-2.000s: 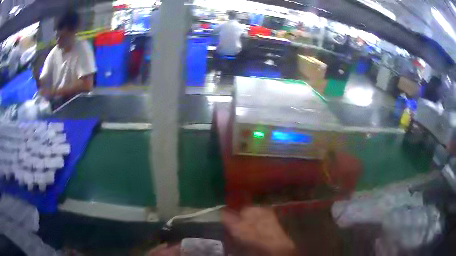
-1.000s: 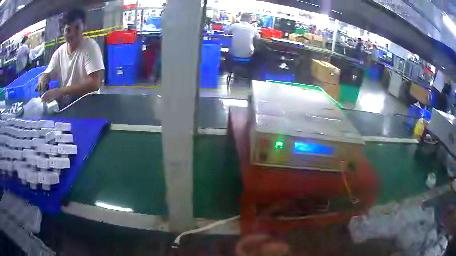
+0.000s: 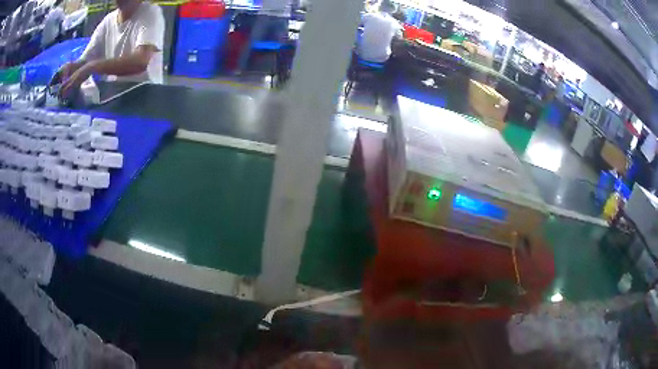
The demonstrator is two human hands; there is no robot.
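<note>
A sliver of a hand, seemingly my left hand [image 3: 288, 359], shows blurred at the bottom edge. A pale patch, perhaps a white unit [image 3: 328, 359], is beside it; I cannot tell whether it is held. My right hand cannot be made out. The cream-grey tester [image 3: 462, 180] sits on a red crate [image 3: 433, 259], with a green lamp and blue display lit and a thin yellow-orange lead [image 3: 516, 267] at its front. White units [image 3: 54, 162] lie in staggered rows on the blue mat [image 3: 137, 155] at left.
A pale metal post [image 3: 299, 158] stands between mat and tester. A green conveyor [image 3: 202, 205] runs behind the dark bench [image 3: 173, 310]. A white cable end [image 3: 265, 323] lies near the post. Clear-plastic items [image 3: 563, 335] are at lower right, more white units [image 3: 50, 310] at lower left. A person [image 3: 133, 43] works opposite.
The view has tilted and shifted, so post and tester now lean and sit further right. The hand seen below the red crate a second ago no longer shows there.
</note>
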